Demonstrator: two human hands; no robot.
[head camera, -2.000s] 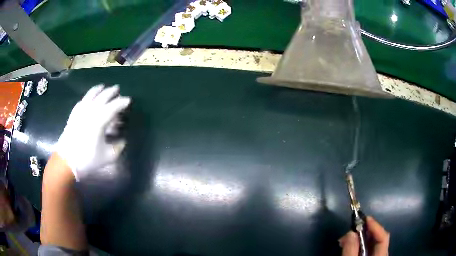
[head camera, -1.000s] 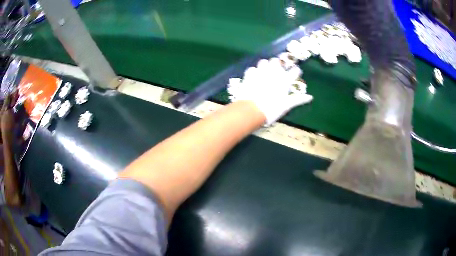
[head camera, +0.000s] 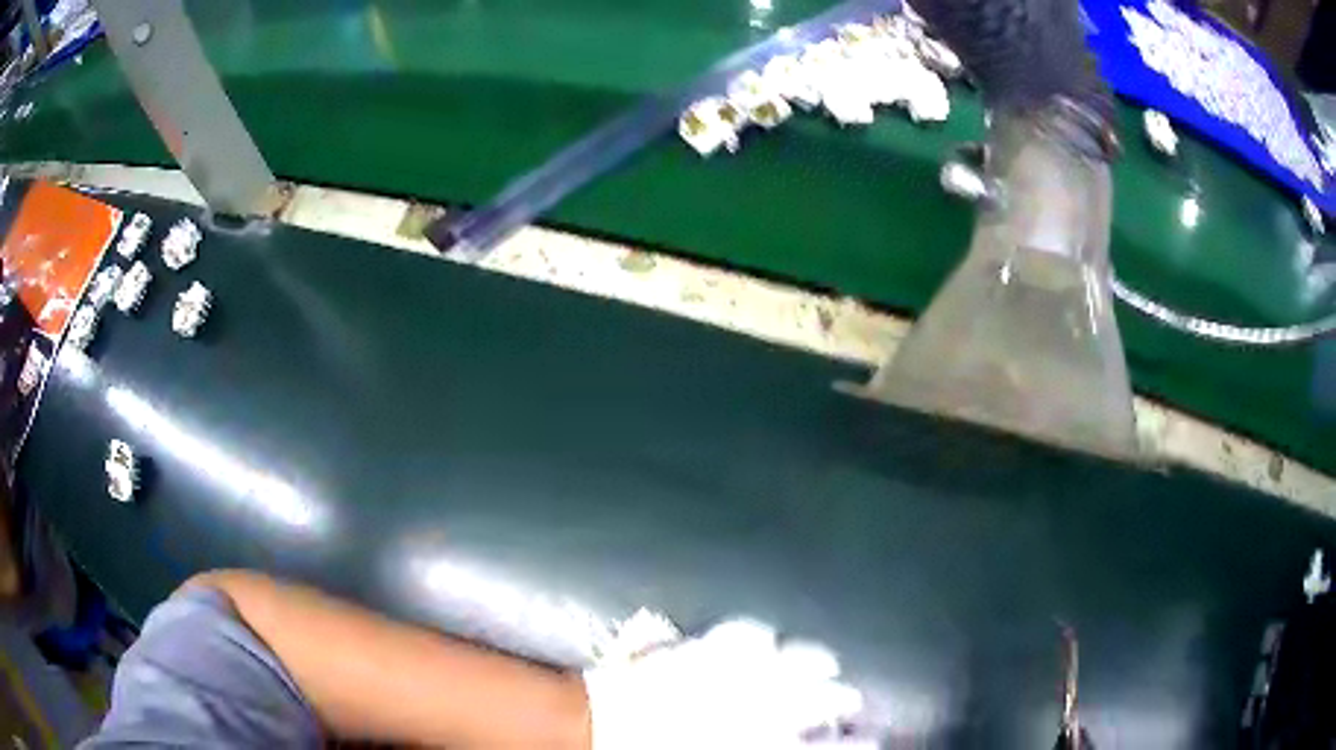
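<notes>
My left hand (head camera: 725, 692), in a white knitted glove, is low over the dark green bench, cut off by the bottom edge. A jagged white piece (head camera: 640, 633), likely a module, shows against the glove's upper left side. The glove hides its own fingers' grip, so what it holds is unclear. The soldering iron (head camera: 1071, 689) points up from the bottom edge, right of the glove, with only its thin tip part showing. My right hand is out of the picture. A row of white modules (head camera: 850, 76) lies on the brighter green belt.
The fume hood (head camera: 1011, 344) stands over the pale edge strip (head camera: 703, 286). A dark bar (head camera: 586, 161) lies slanted across the belt. A grey metal bracket (head camera: 191, 110) stands at left. Several loose modules (head camera: 191, 308) lie near the orange sheet (head camera: 62, 249). A blue sheet (head camera: 1121, 37) is at top right.
My left hand has come back from the modules on the belt to the near bench. The view has shifted, and the soldering iron's tip shows again at the bottom right.
</notes>
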